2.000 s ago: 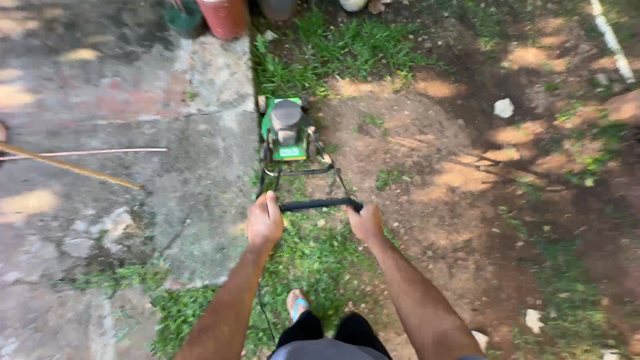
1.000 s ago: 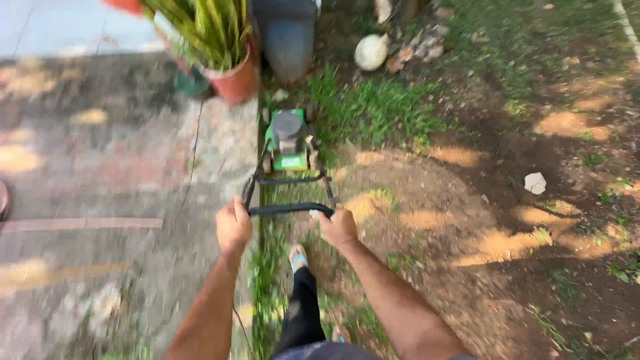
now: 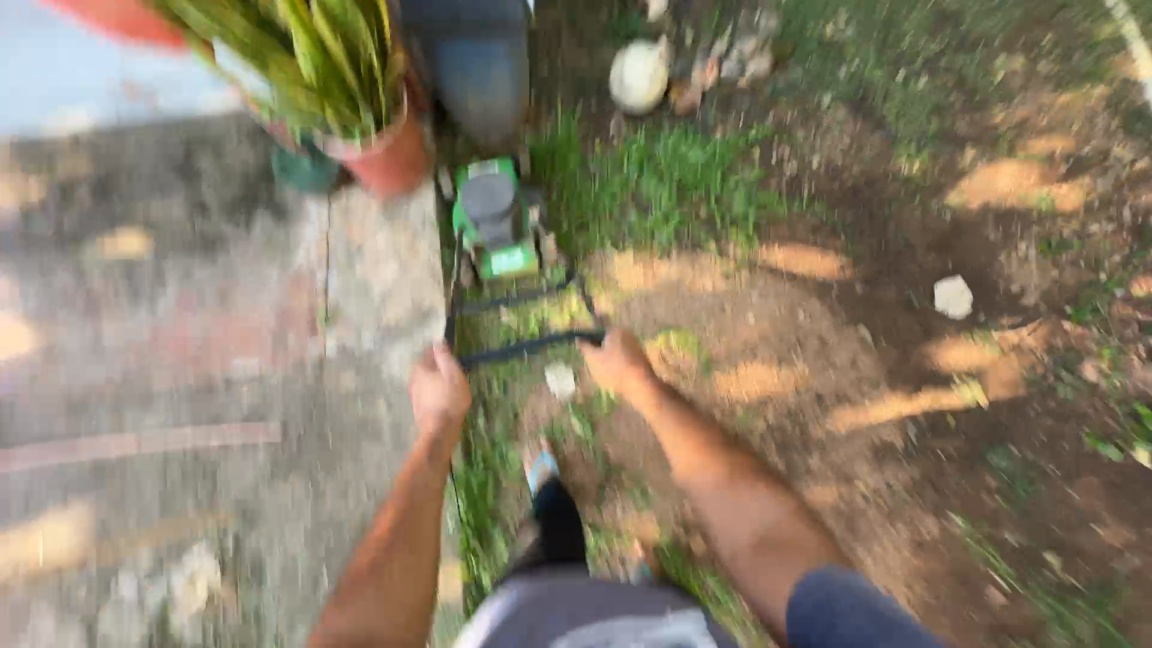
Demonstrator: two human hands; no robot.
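A green lawn mower (image 3: 495, 216) with a grey-black motor cover stands on the ground along the edge of the concrete. Its black push handle (image 3: 526, 347) reaches back toward me. My left hand (image 3: 439, 389) grips the handle's left corner, and my right hand (image 3: 617, 362) is closed round the right corner. Grass (image 3: 666, 184) grows to the right of the mower deck. A white stone (image 3: 560, 382) lies on the ground just behind the handle bar. The picture is blurred, so the fingers show little detail.
Close ahead on the left, a terracotta pot (image 3: 391, 162) holds a long-leaved plant, beside a green pot (image 3: 304, 169). A dark grey container (image 3: 477, 67) stands straight ahead. A round pale object (image 3: 640, 77) and a white rock (image 3: 953, 297) lie to the right.
The mower has moved forward along the concrete edge, closer to the terracotta pot and the grey container. Both hands have stayed on the handle, and the view has moved forward with them.
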